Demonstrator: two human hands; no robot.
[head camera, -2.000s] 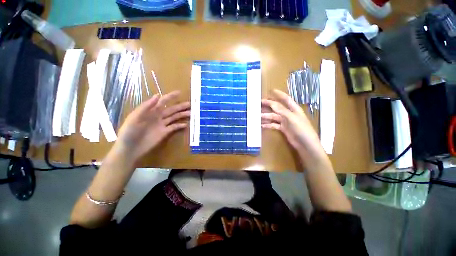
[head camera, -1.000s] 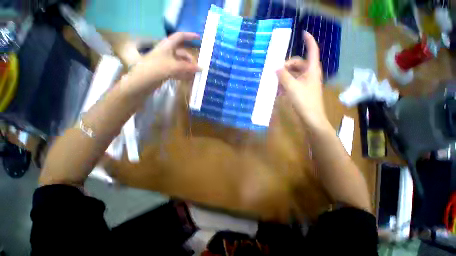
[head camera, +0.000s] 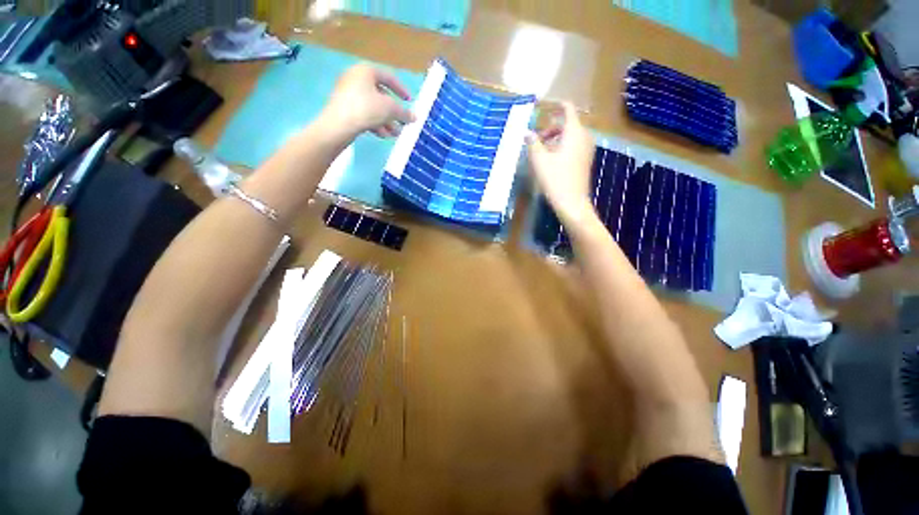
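A blue cell panel (head camera: 458, 146) with white strips along its left and right edges is held over the far mat. It sags in the middle. My left hand (head camera: 371, 99) pinches its left edge near the top. My right hand (head camera: 560, 151) pinches its right edge. Part of the finished stack is hidden beneath or behind it; I cannot tell whether the panel touches it. A small dark cell piece (head camera: 365, 227) lies below the panel's left corner.
Dark cell strings (head camera: 660, 223) lie right of my right hand, more (head camera: 681, 105) farther back. Long ribbons (head camera: 343, 337) and white strips (head camera: 284, 352) lie near left. Scissors (head camera: 40, 251) are far left. A red spool (head camera: 857, 249), crumpled tissue (head camera: 771, 312) and stand (head camera: 786, 402) are right.
The panel has gone from the near tabletop up and away to the far mat, carried between both hands. The camera view has shifted toward the far side.
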